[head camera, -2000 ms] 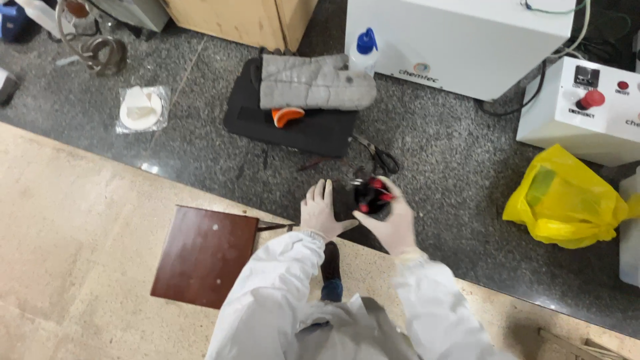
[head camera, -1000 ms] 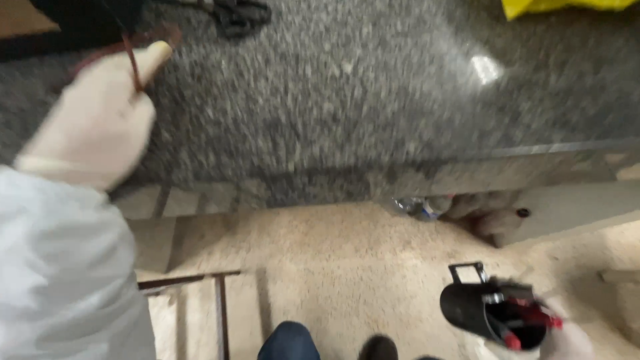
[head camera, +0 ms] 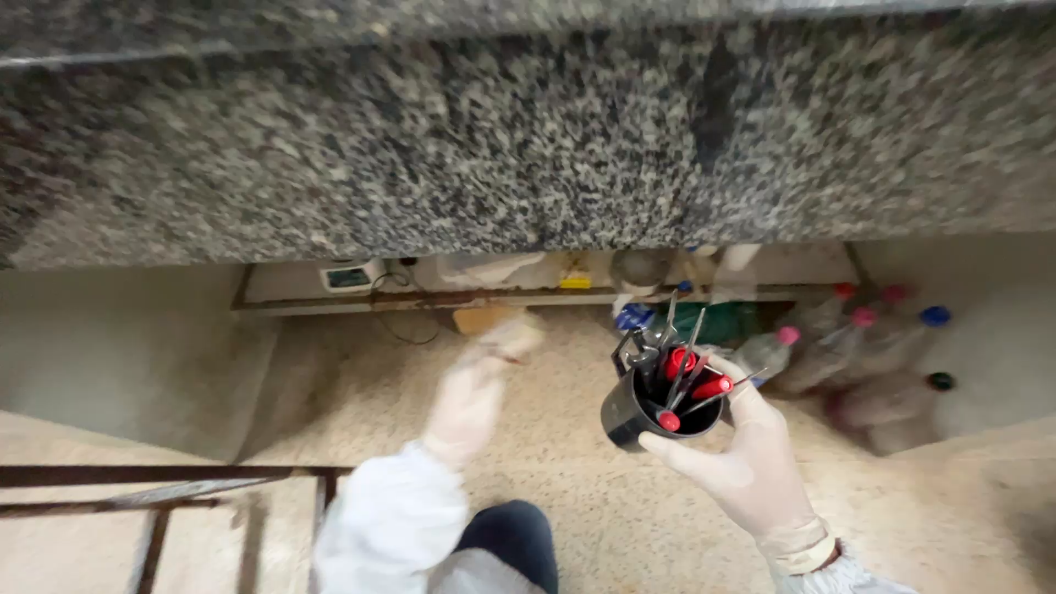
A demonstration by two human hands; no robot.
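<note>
A pale glove covers my right hand (head camera: 755, 462), which grips a black plastic mug (head camera: 631, 412) by its side, fingers behind it and thumb at the front. Red-capped pens or markers (head camera: 711, 387) and thin metal tools (head camera: 687, 355) stand in the mug, and its handle points up and left. To the left, my gloved left hand (head camera: 474, 388) is blurred, reaching forward below the counter edge. A small dark reddish thing shows at its fingers, but blur hides whether it is held.
The granite counter edge (head camera: 495, 148) spans the top. Beneath it are a low shelf (head camera: 528, 295) with a white device (head camera: 351, 276) and a yellow item (head camera: 575, 272), several capped plastic bottles (head camera: 891, 404) at right, and side walls. A metal stool frame (head camera: 157, 536) stands lower left.
The view has shifted down to the space under the counter. My right hand has carried the mug off the counter. My left hand, over the counter one second ago, is now below its edge.
</note>
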